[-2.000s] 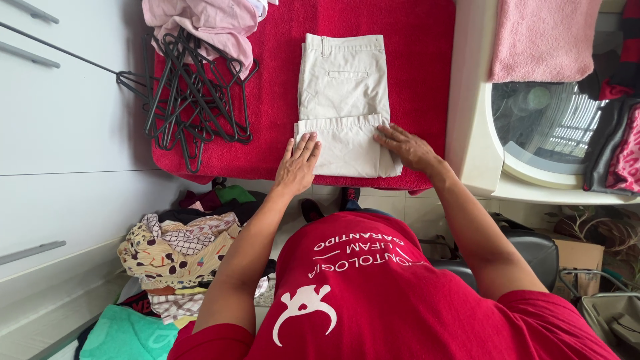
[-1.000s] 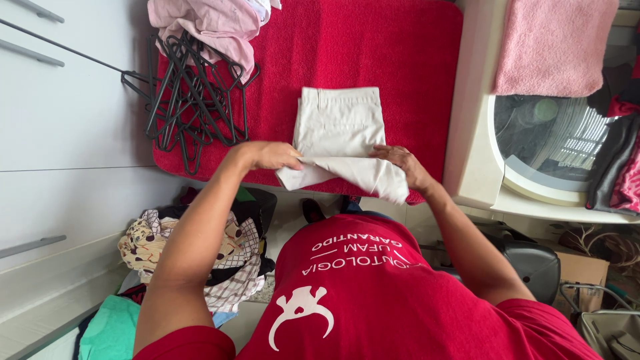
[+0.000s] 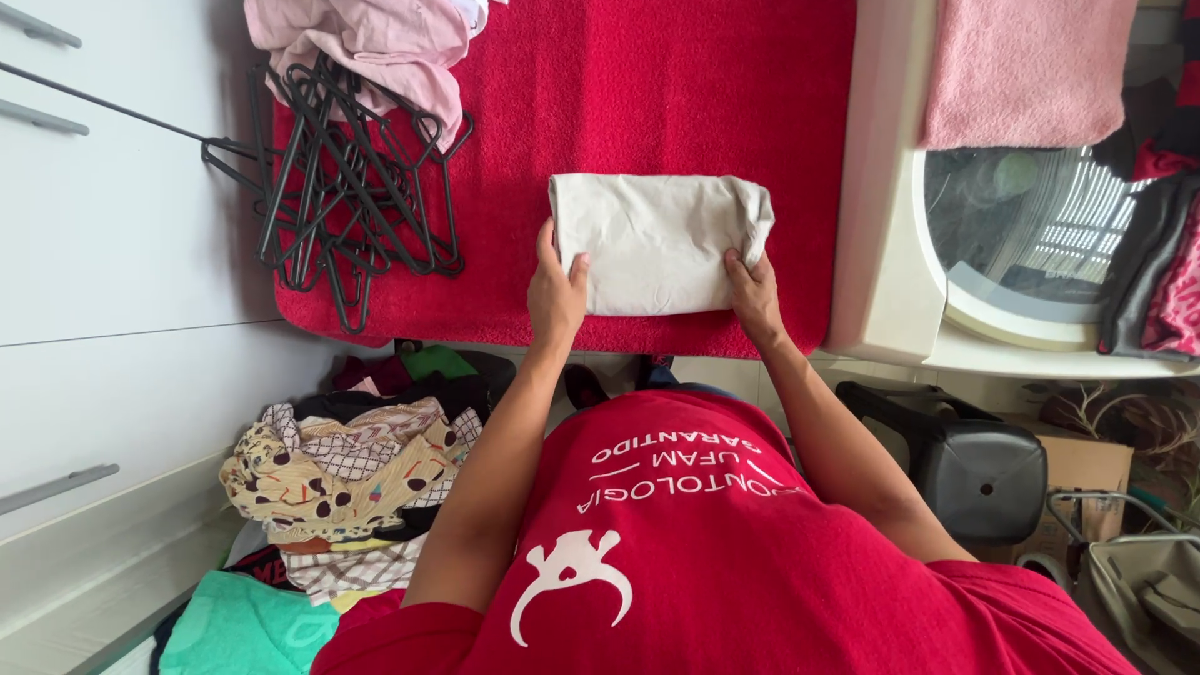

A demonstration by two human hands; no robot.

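Observation:
A pair of light beige trousers [image 3: 661,244], folded into a compact rectangle, is held between both hands over a red towel [image 3: 712,84] spread on the table. My left hand [image 3: 558,291] grips the bundle's left edge, thumb on top and fingers at the side and beneath. At the lower right corner, my right hand [image 3: 753,291] pinches the cloth the same way. The bundle's upper right corner is a little rumpled. Its underside is hidden, so I cannot tell whether it touches the towel.
Black hangers [image 3: 356,187] lie tangled at the towel's left, beside pink clothing [image 3: 375,37]. Below left is a pile of clothes [image 3: 347,469]. A washing machine [image 3: 886,187] with a pink towel [image 3: 1031,75] on it stands at right, a black stool [image 3: 984,478] below it. White drawers [image 3: 122,234] line the left.
The trousers, longer and lying flat two seconds ago, have been folded over into a shorter bundle. Both hands have moved from the lower fold to the bundle's sides.

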